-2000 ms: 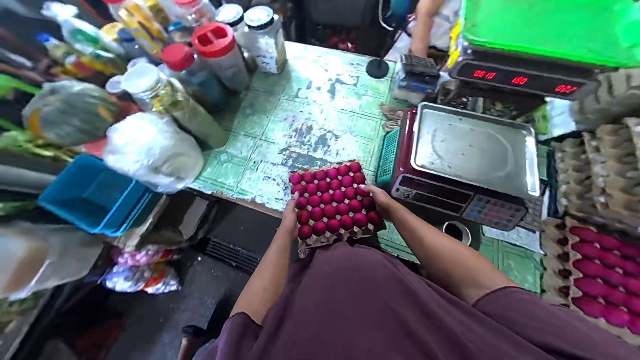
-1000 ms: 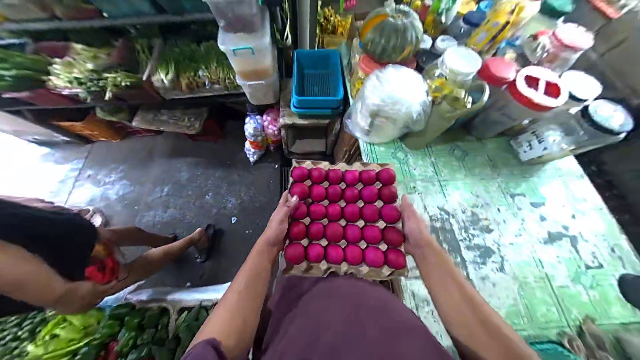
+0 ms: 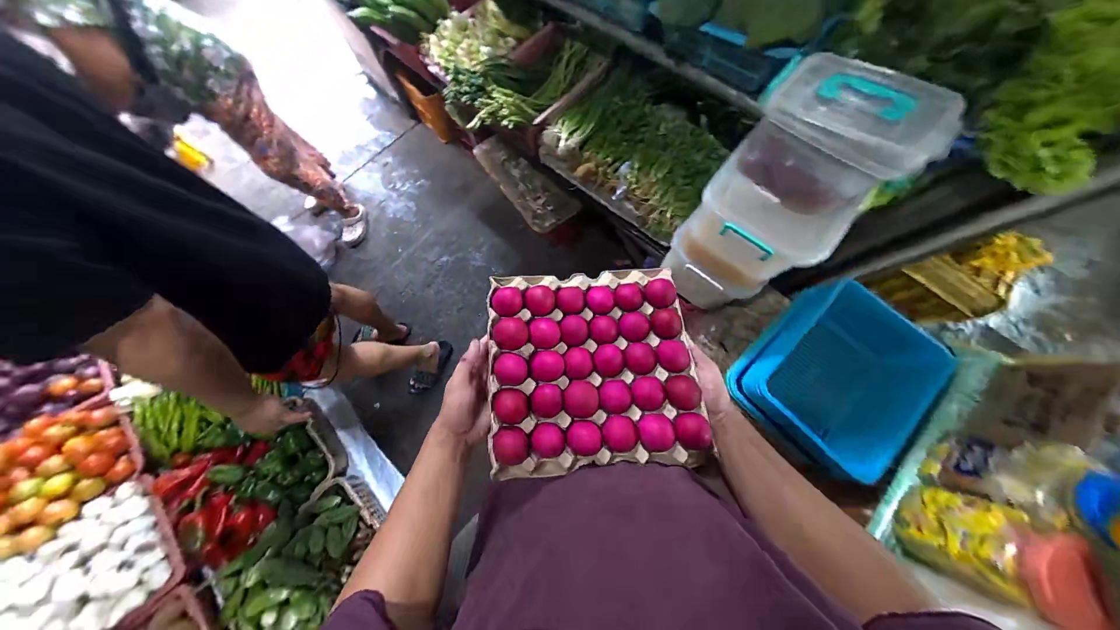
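A square cardboard egg tray filled with rows of bright pink eggs is held level in front of my waist, close to my purple shirt. My left hand grips the tray's left side, with the fingers partly hidden beneath it. On the right side my right hand holds the tray, its fingers mostly out of sight behind the edge.
At the left a person in black reaches toward crates of peppers and tomatoes. Stacked blue plastic baskets and clear lidded containers stand at the right. Leafy greens line a shelf ahead, beyond the concrete floor.
The view has swung far left, from the green table with the scale to the aisle and vegetable crates. Both hands keep hold of the egg tray throughout.
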